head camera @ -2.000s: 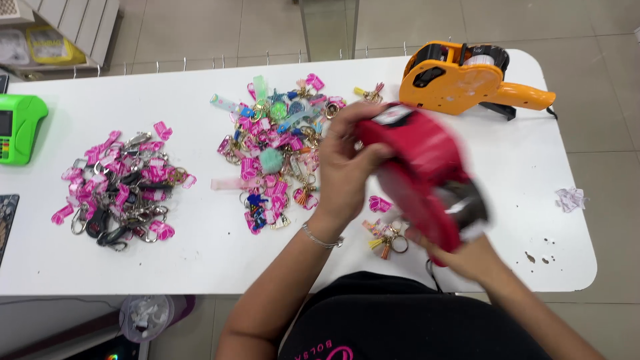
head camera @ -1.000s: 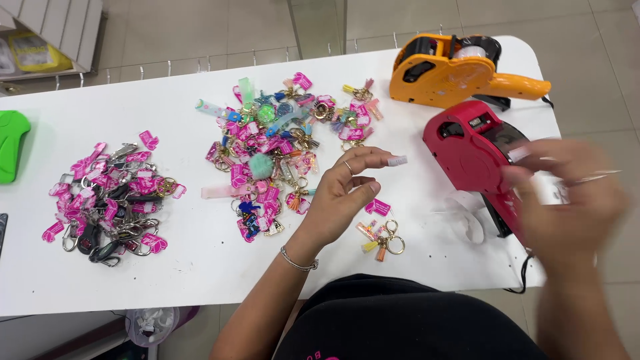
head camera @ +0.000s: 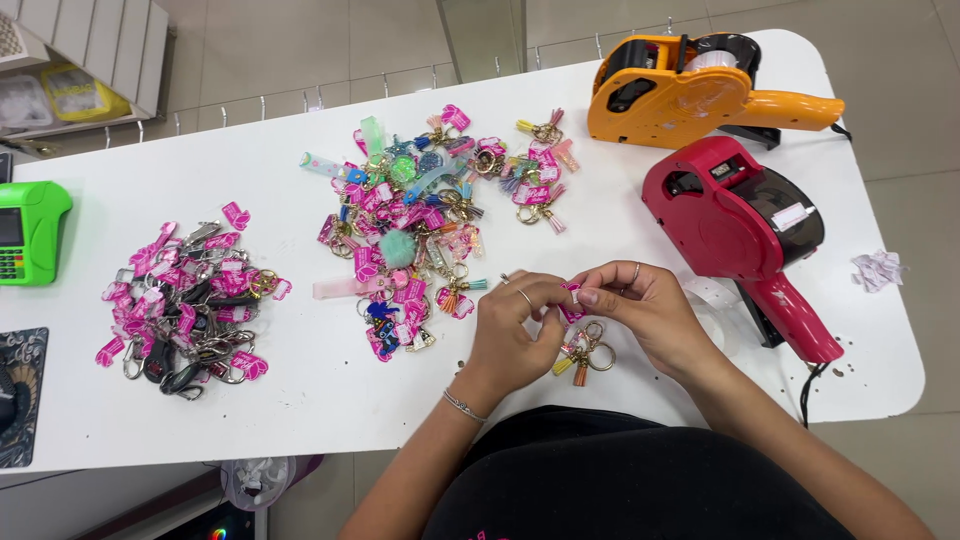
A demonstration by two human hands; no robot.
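My left hand (head camera: 517,330) and my right hand (head camera: 641,311) meet near the table's front edge, fingertips pinching a small pink tag (head camera: 571,303) between them. Just below the tag lies a keychain with gold rings and yellow and orange tassels (head camera: 580,360). Beyond my left hand spreads a pile of colourful keychains with pink tags (head camera: 405,217), among them a teal pompom (head camera: 397,248). To the right of my right hand a red handheld price labeler (head camera: 720,217) lies on its side, and behind it is an orange price labeler (head camera: 675,97).
Another pile of metal and black keychains with pink tags (head camera: 187,307) lies at left, near a green card terminal (head camera: 34,232). A curl of label backing (head camera: 709,315) is beside the red labeler. Crumpled paper (head camera: 879,271) lies at right. Hooks line the table's far edge.
Two seconds ago both hands were at the red labeler. It now lies on the table, released, and my hands have come together on the pink tag. The label backing strip has appeared beside the labeler.
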